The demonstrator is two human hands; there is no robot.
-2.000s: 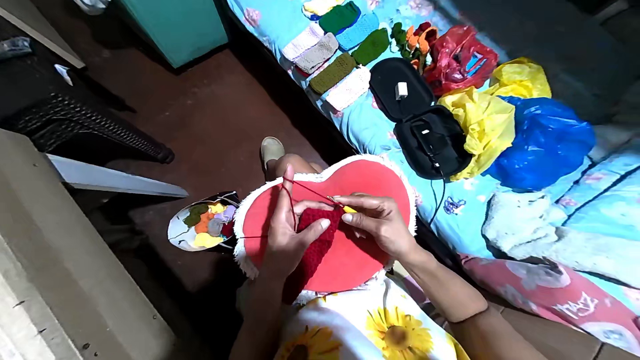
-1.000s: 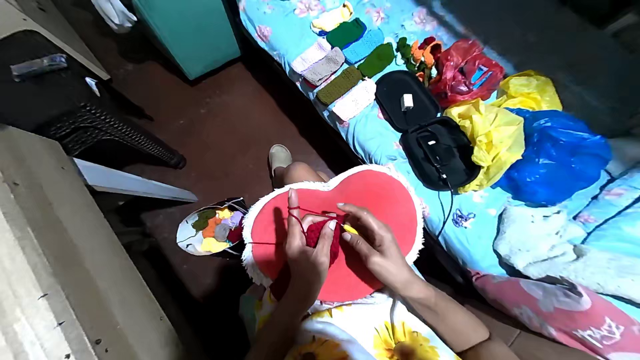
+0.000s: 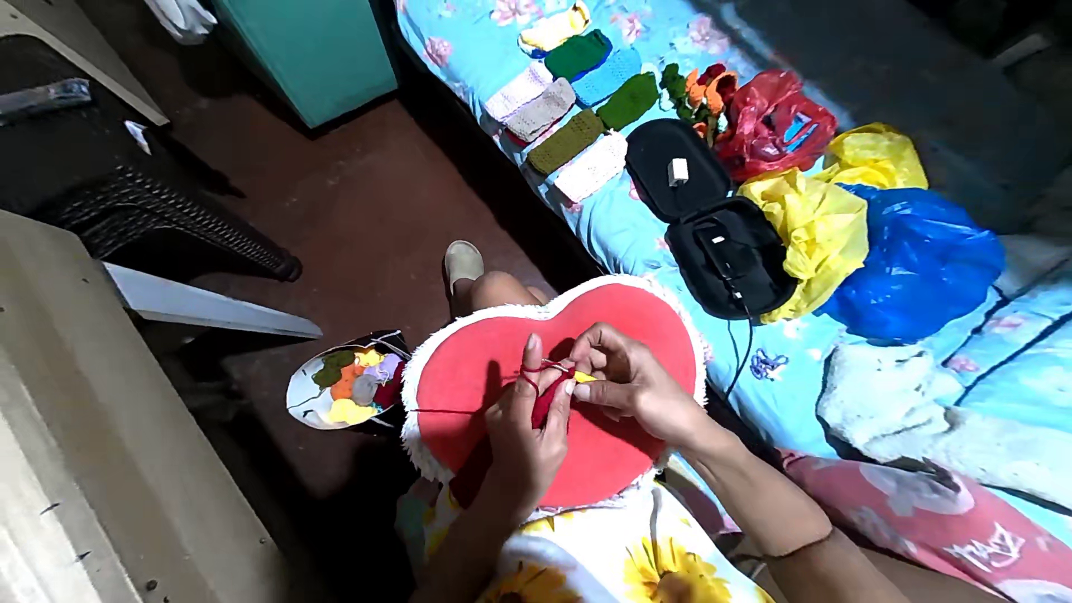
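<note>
My left hand [image 3: 532, 419] holds a piece of dark red crochet work [image 3: 548, 402], with red yarn looped over the raised index finger. In my right hand [image 3: 624, 381] is a crochet hook with a yellow handle [image 3: 584, 378], its shaft at the yarn between both hands. Both hands are above a red heart-shaped cushion [image 3: 477, 360] with a white fringed edge, which rests on my lap. A strand of yarn runs left across the cushion toward a container [image 3: 306, 394] of yarn balls in several colours on the floor.
Beside me on the right, a bed with a blue floral sheet [image 3: 620, 239] bears several knitted or crocheted rectangles [image 3: 565, 142], an open black case [image 3: 729, 260] with a cable, and red, yellow and blue plastic bags [image 3: 917, 260]. A dark woven chair [image 3: 167, 201] stands left.
The crochet work shows less between my hands than two seconds ago, and my left hand covers more of it. The hook stays in my right hand. The view has shifted slightly.
</note>
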